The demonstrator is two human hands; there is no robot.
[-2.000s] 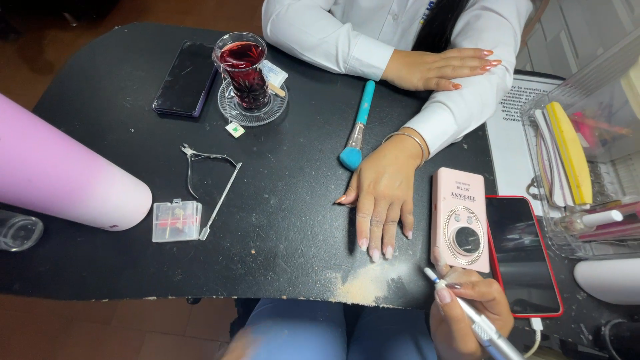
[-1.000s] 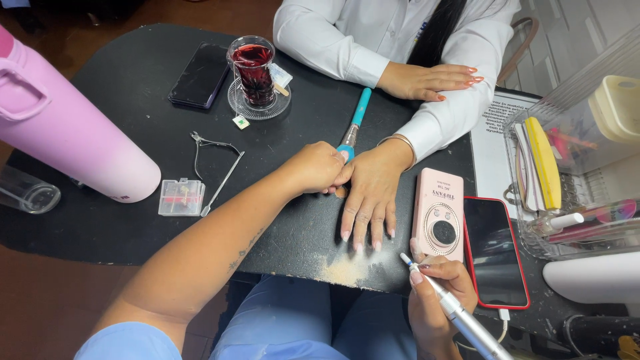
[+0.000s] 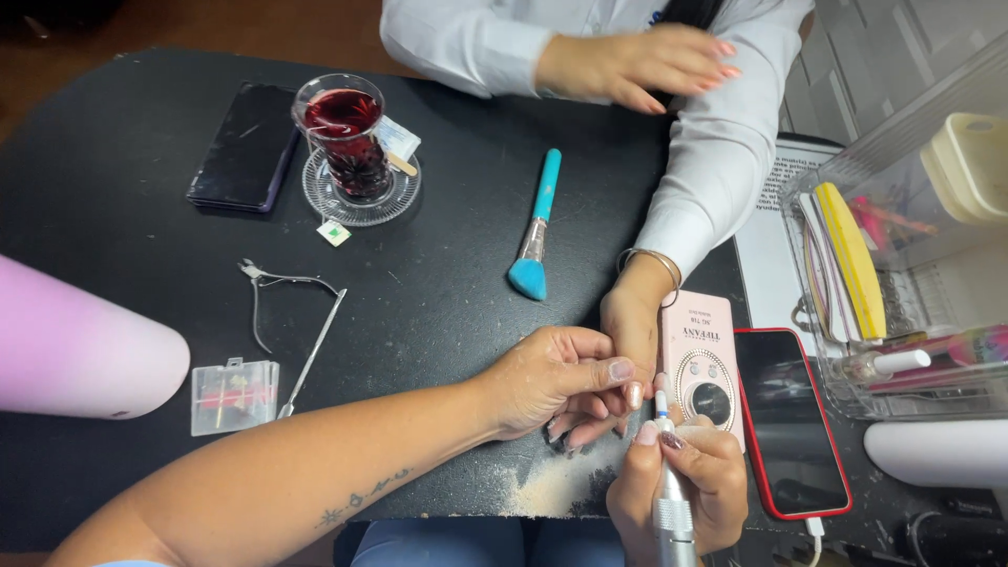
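My left hand (image 3: 551, 378) grips the fingers of another person's hand (image 3: 634, 331), just above the table's front edge. My right hand (image 3: 685, 480) holds a silver electric nail drill handpiece (image 3: 672, 512), its bit pointing up beside that person's fingertip; whether they touch I cannot tell. Behind the bit lies the pink drill control box (image 3: 697, 354). A teal-handled brush (image 3: 538, 236) lies on the black table left of the person's sleeve. Pale dust (image 3: 547, 484) covers the table near its front edge. The person's other hand (image 3: 642, 67), blurred, is over their forearm.
At left are a glass of red drink (image 3: 346, 150) on a glass saucer, a dark phone (image 3: 246, 150), cuticle nippers (image 3: 276, 283), a metal pusher (image 3: 315, 354), a small clear case (image 3: 234, 396) and a pink tumbler (image 3: 87, 346). Right: a red-cased phone (image 3: 791, 425) and a clear organizer (image 3: 811, 315) with files.
My left hand has let go of the brush, which lies on the table, and has taken hold of the person's fingers. That hand, flat on the table before, is now turned. The drill is beside it.
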